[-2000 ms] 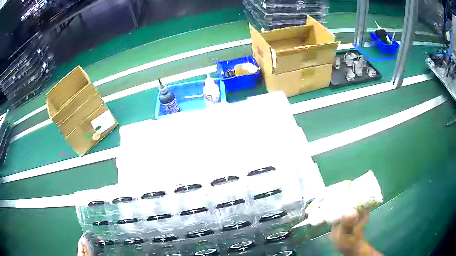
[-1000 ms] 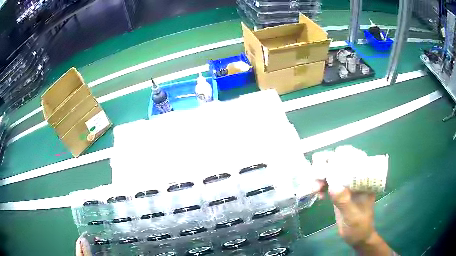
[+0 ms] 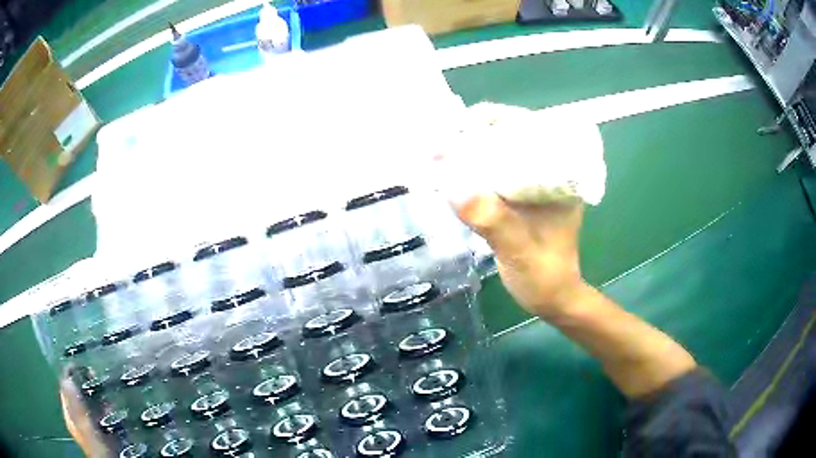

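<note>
A clear plastic blister tray [image 3: 486,358] fills the lower left, with rows of round black parts [image 3: 409,295] with silvery rings in its pockets. My left hand [image 3: 79,416] is at the tray's left edge, partly cut off from clear sight behind it; its fingers rest against the edge. My right hand [image 3: 528,246] holds a white squeeze bottle [image 3: 550,156], strongly overexposed, above the tray's right rear side. The bottle's tip cannot be made out against the glare. A glaring white surface, likely more trays [image 3: 268,134], lies behind the parts.
A light blue bin [image 3: 234,43] beyond holds a dark bottle [image 3: 188,59] and a white bottle [image 3: 272,34]. A cardboard box [image 3: 36,121] stands at left, another [image 3: 452,12] at the top. A dark tray [image 3: 573,11] and equipment [image 3: 778,72] are at upper right.
The view has tilted down, so more tray rows and my right forearm show. My right hand and bottle have moved from beside the tray to over its rear right side.
</note>
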